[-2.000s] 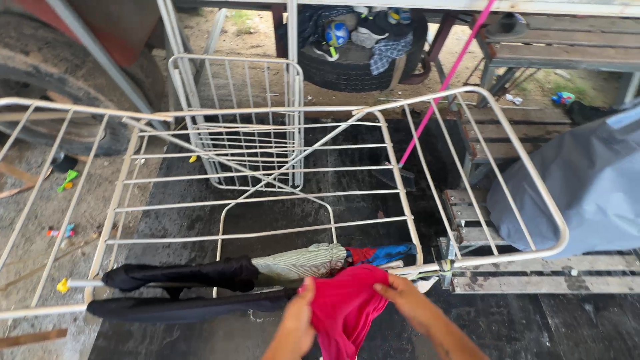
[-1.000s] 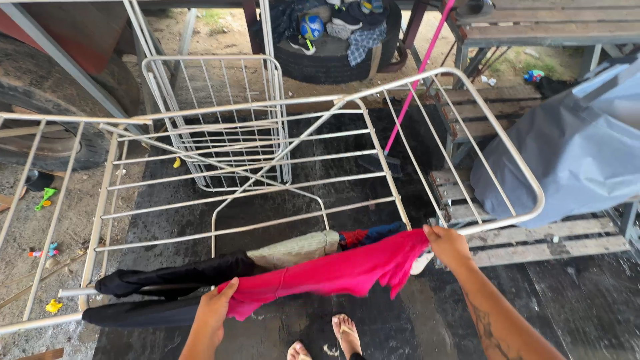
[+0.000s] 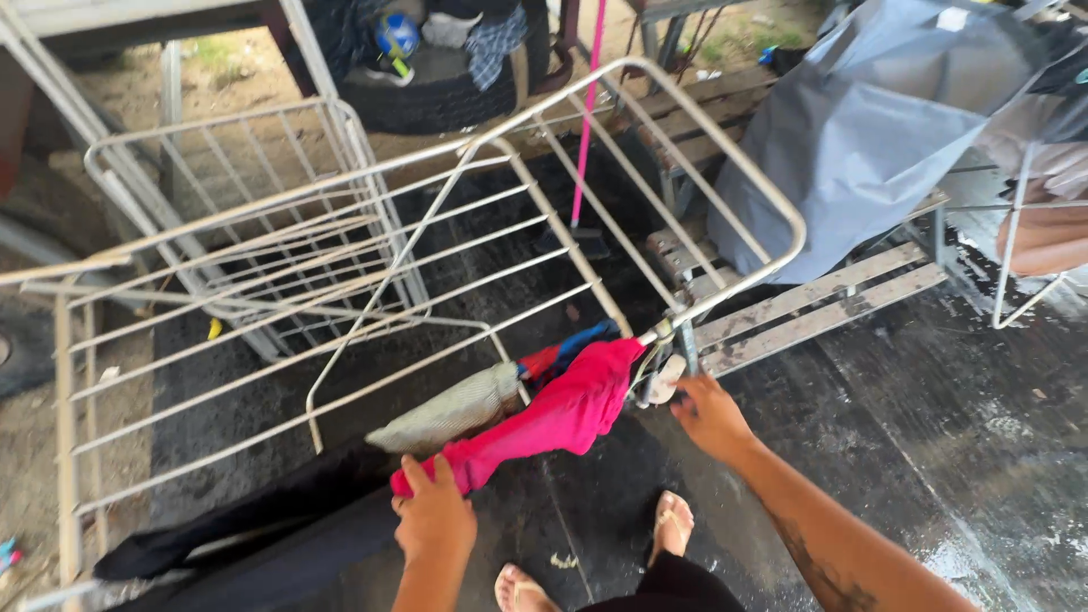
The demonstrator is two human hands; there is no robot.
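A bright pink cloth garment (image 3: 557,408) hangs over the near rail of a white metal drying rack (image 3: 586,289). My left hand (image 3: 433,510) pinches its left end. My right hand (image 3: 712,421) is off the cloth, fingers apart, close to a pale object (image 3: 667,380) hanging at the rack's corner joint; whether it touches that object is unclear. Behind the pink cloth, a light grey-green textile (image 3: 450,410) and a red and blue cloth (image 3: 561,350) lie on the rack. Long black garments (image 3: 255,518) hang along the rail to the left.
A second wire rack (image 3: 246,153) stands behind. A pink-handled broom (image 3: 586,127) is beyond the rack. To the right are a slatted bench (image 3: 824,306) and a grey cover (image 3: 850,153). A tyre (image 3: 433,98) holds shoes and cloth. Dark, partly wet flooring lies below.
The pink cloth, stretched between both hands a second ago, now lies over the near rail. My right hand has let go of it. The view has shifted right.
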